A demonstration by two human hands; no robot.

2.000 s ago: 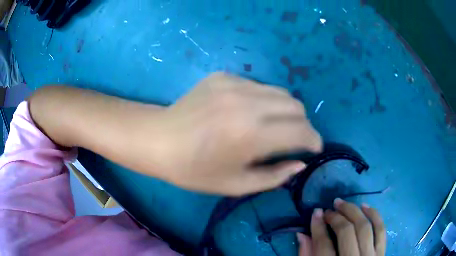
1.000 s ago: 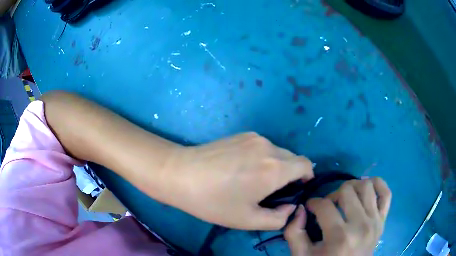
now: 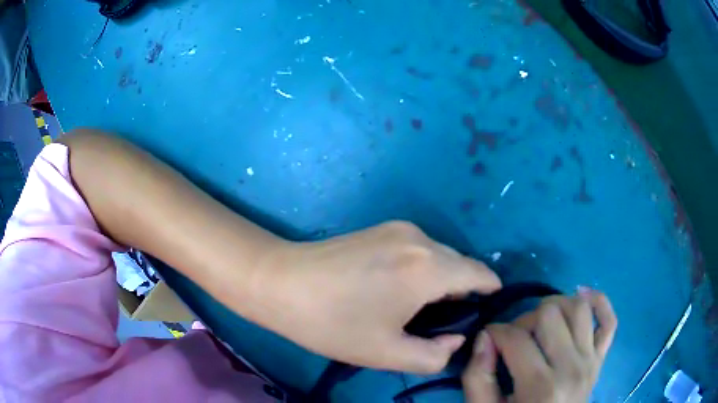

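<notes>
A black headphone frame (image 3: pixel 446 315) lies low in view at the lower right, mostly hidden by my hands. My left hand (image 3: pixel 378 295) reaches in from the left and grips a black part of it between thumb and fingers. My right hand (image 3: pixel 547 346) is at its right, fingers curled around the joint area, with thumb near my left fingertips. A curved black arm (image 3: pixel 429 387) of the frame shows below my left hand, and a band section runs toward the bottom edge. Any small part in the fingertips is hidden.
A scratched blue-green bench (image 3: pixel 315 149) surrounds the hands. A black frame (image 3: pixel 618 35) lies on the green belt at upper right. A black pile (image 3: pixel 118 6) is cut off at upper left. A thin pale rod (image 3: pixel 663 350) and white cap-like piece (image 3: pixel 682 388) lie lower right. A cardboard box (image 3: pixel 157 305) is below the bench.
My left hand has moved down and right, and my right hand has closed in on the joint beside it. The frame on the belt has come into view and moved further in.
</notes>
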